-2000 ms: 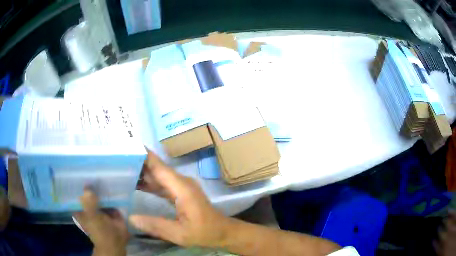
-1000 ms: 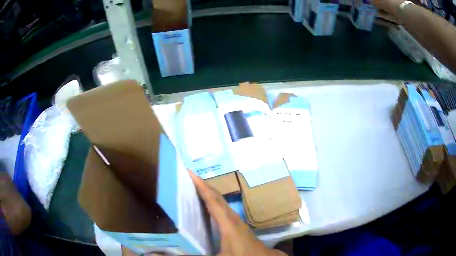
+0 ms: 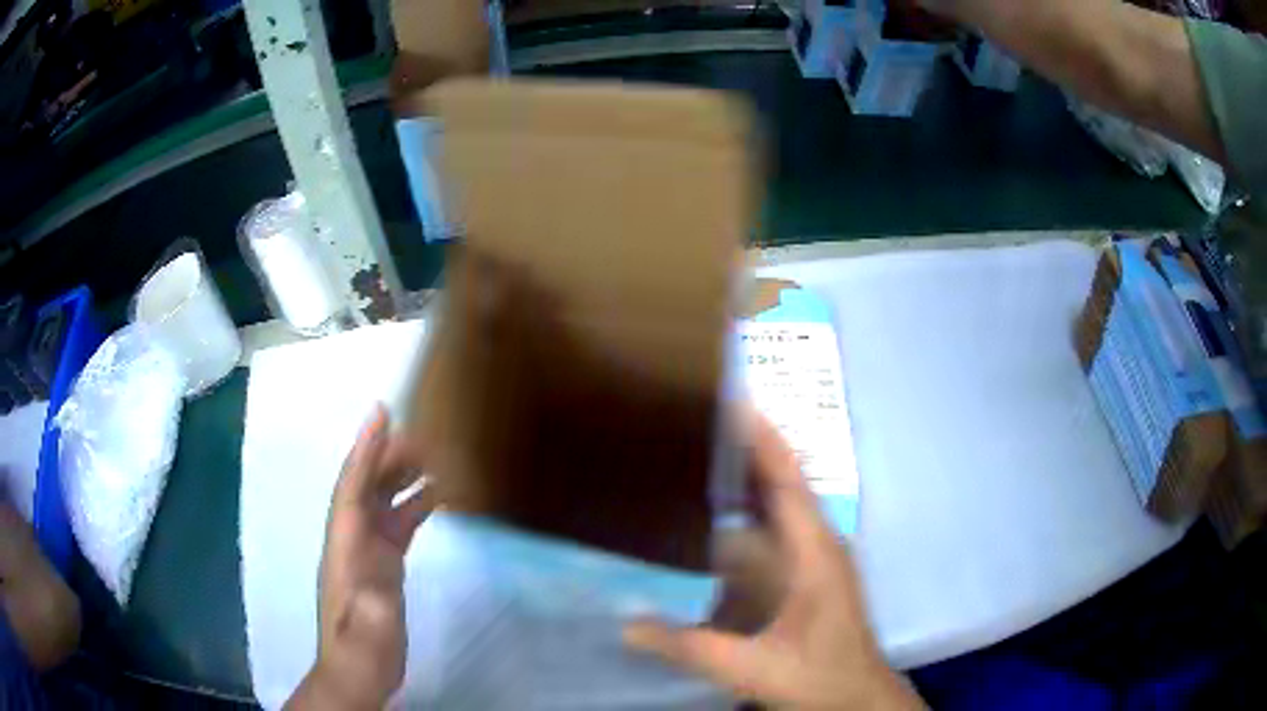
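Note:
An erected retail carton (image 3: 584, 320) is held up in front of me, blurred, with its brown inside and open mouth facing me and one brown flap standing up. My left hand (image 3: 373, 570) is at its left side, fingers against the wall. My right hand (image 3: 792, 583) grips its right side, thumb over the light blue and white front. The carton hides most of the flat carton blanks (image 3: 803, 403) behind it; one printed text panel shows on the right. The closed end is out of sight.
White-covered worktable (image 3: 973, 417); stacked flat cartons (image 3: 1153, 375) at right. Dark green conveyor belt (image 3: 667, 167) behind, with cartons (image 3: 889, 63) and another person's arm (image 3: 1098, 63). Metal post (image 3: 323, 139), white cylinders (image 3: 188, 320), clear-white bag (image 3: 118, 445) and blue tray (image 3: 49, 458) at left. Another person's hand (image 3: 35, 590) at left edge.
The carton has moved from the left to the centre, over the blanks, its mouth now facing me more squarely. My left hand has come into view at its left side.

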